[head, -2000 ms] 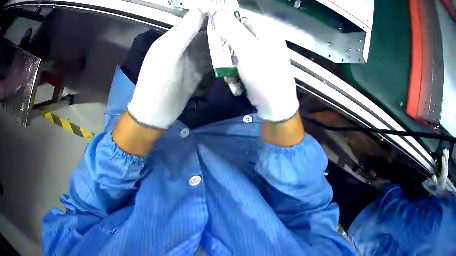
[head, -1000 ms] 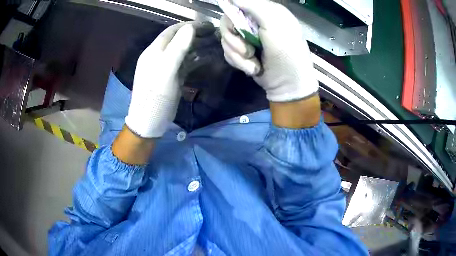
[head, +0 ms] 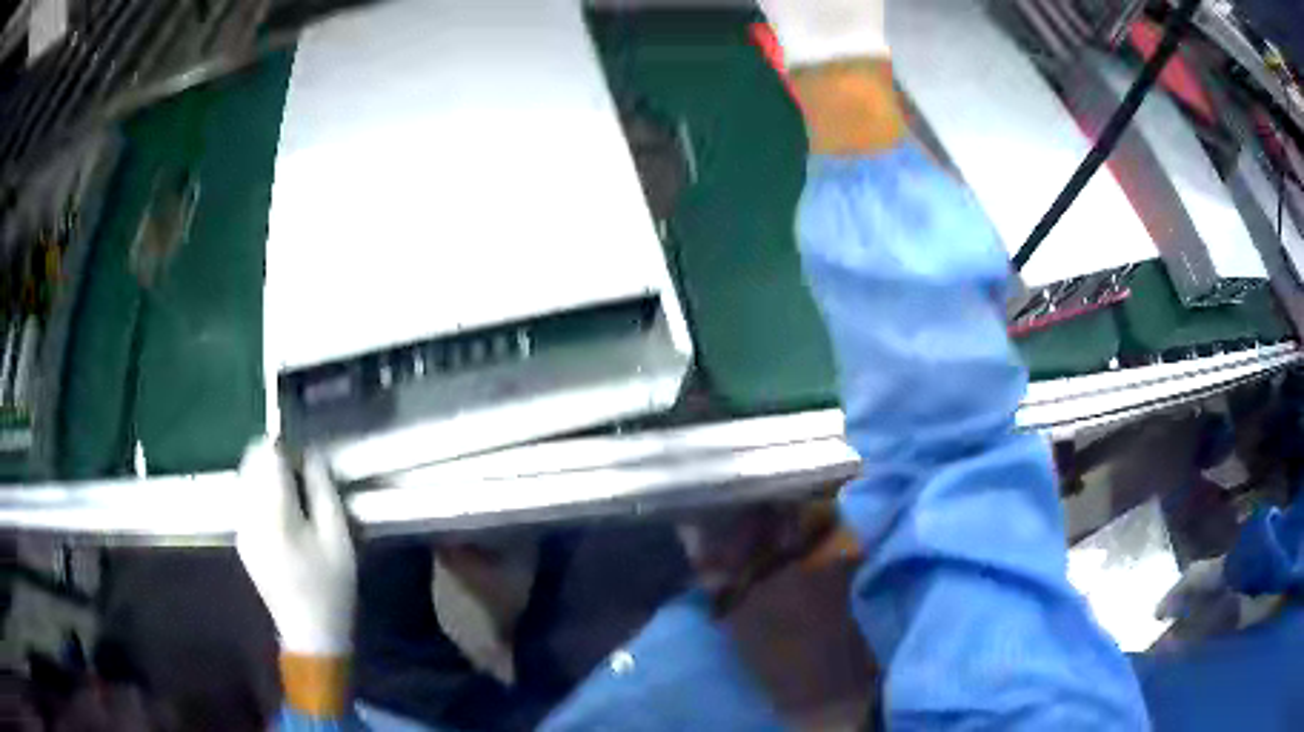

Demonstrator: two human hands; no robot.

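A large silver-white chassis (head: 458,186) lies on the green line in front of me, its open narrow end facing me. My left hand (head: 298,536), in a white glove, is at the chassis's near left corner by the silver rail; blur hides whether it grips the corner. My right hand (head: 827,26), in a white glove, is reached far forward past the chassis's right side and is cut off by the top edge. Its fingers and anything in them are out of the picture.
More silver-white chassis (head: 1030,157) lie on the line to the right. A black cord (head: 1101,143) runs diagonally over them. The silver rail (head: 601,479) crosses in front of me. A person's blue sleeve (head: 1266,551) shows at the right edge.
The view has swung up to the line. My hands have moved apart, left to the chassis corner and right far forward. The small white and green packet is no longer visible.
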